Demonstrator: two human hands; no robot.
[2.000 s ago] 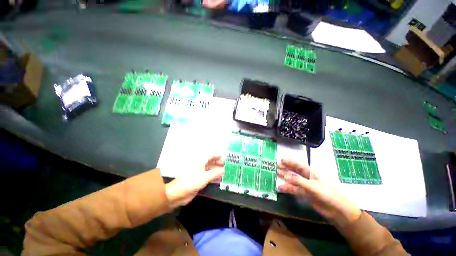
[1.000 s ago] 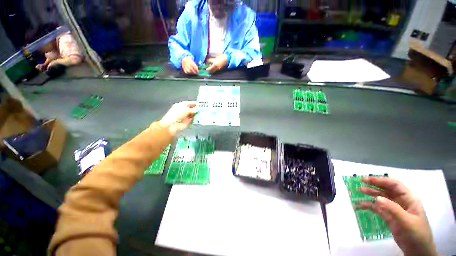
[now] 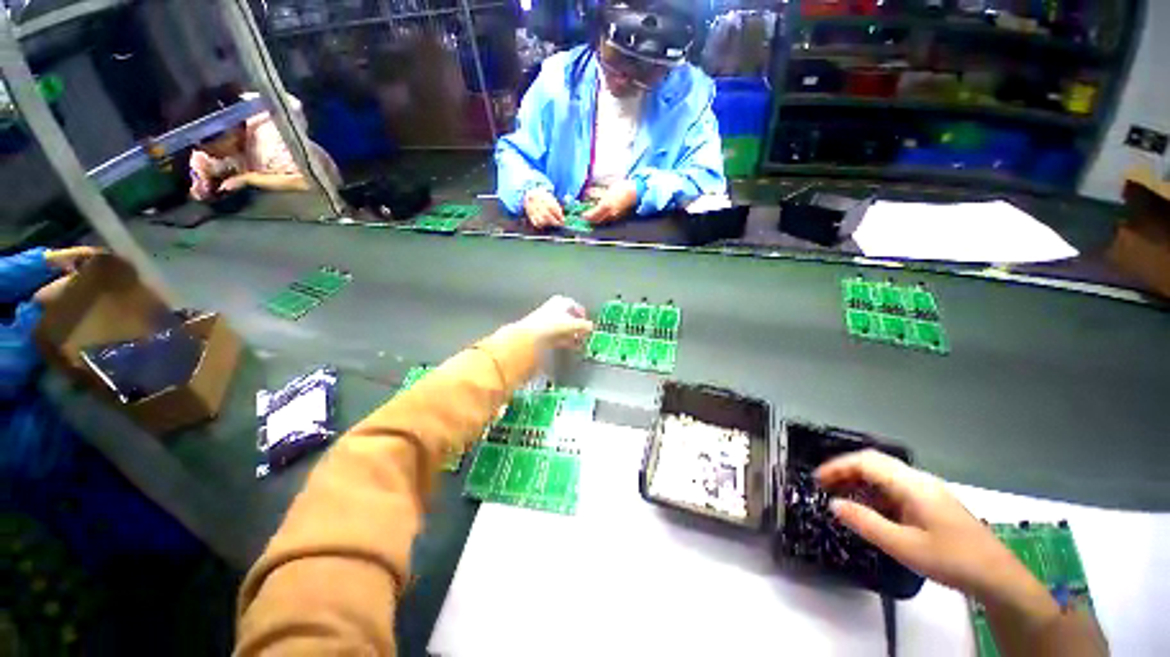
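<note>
A green PCB panel (image 3: 634,336) lies on the dark green belt surface. My left hand (image 3: 559,327) is at its left edge, arm stretched forward; whether the fingers still grip it is hard to tell. My right hand (image 3: 885,507) is over the right bin (image 3: 840,447), which holds small black components (image 3: 834,533). Its thumb and fingers are apart and curved; I cannot tell if they hold a piece. The left bin (image 3: 654,481) holds white components (image 3: 699,465). A white paper sheet (image 3: 616,584) lies in front of the bins.
Another panel (image 3: 524,475) lies left of the bins, one (image 3: 1046,558) partly under my right forearm, and others (image 3: 894,312) on the belt. A dark packet (image 3: 295,417) and open carton (image 3: 205,385) stand left. A person in a blue jacket (image 3: 545,128) sits opposite.
The panel in my left hand went from raised in the air down onto the belt. My right hand moved left from the right-hand panel to the black-component bin. The view tilted up.
</note>
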